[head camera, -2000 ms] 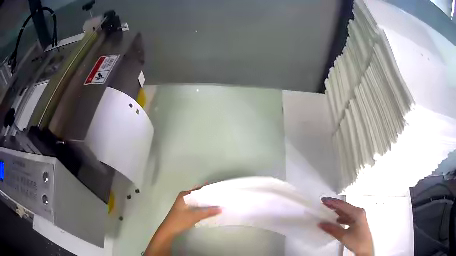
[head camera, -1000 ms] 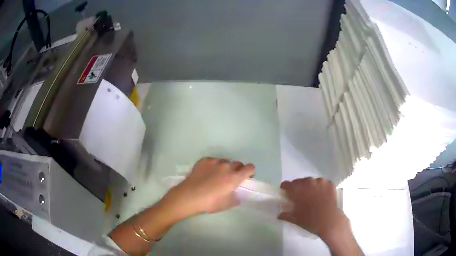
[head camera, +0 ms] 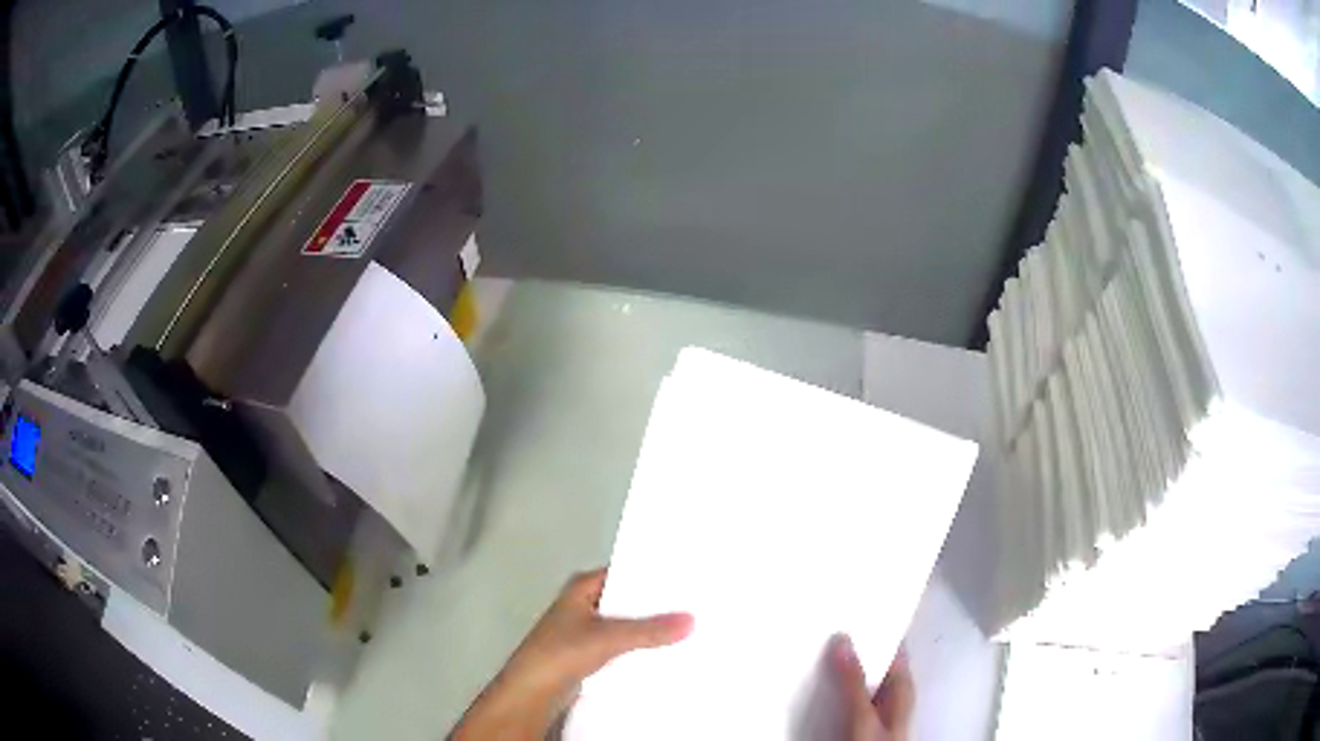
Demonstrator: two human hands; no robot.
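Observation:
A stack of white cut sheets [head camera: 789, 507] is held up in front of me, its broad face towards the camera. My left hand [head camera: 586, 651] grips its lower left edge, thumb on top. My right hand [head camera: 873, 698] grips its lower right edge, cut off by the bottom of the picture. The fingers under the sheets are hidden. At the left, a single white sheet [head camera: 394, 405] hangs out of the cutting machine [head camera: 254, 543], curving down over the green mat.
A tall white sheet stack [head camera: 1115, 391] with jagged layered edges stands at the right. A grey panel [head camera: 753, 145] runs behind the bench. The green mat [head camera: 543, 420] lies between machine and stack. Small dark bits [head camera: 395, 582] lie beside the machine. A dark bag-like thing shows at the lower right.
The sheets were bent between my hands, then held edge-on low over the mat; now they are raised and turned flat towards me. The camera view has shifted and tilted.

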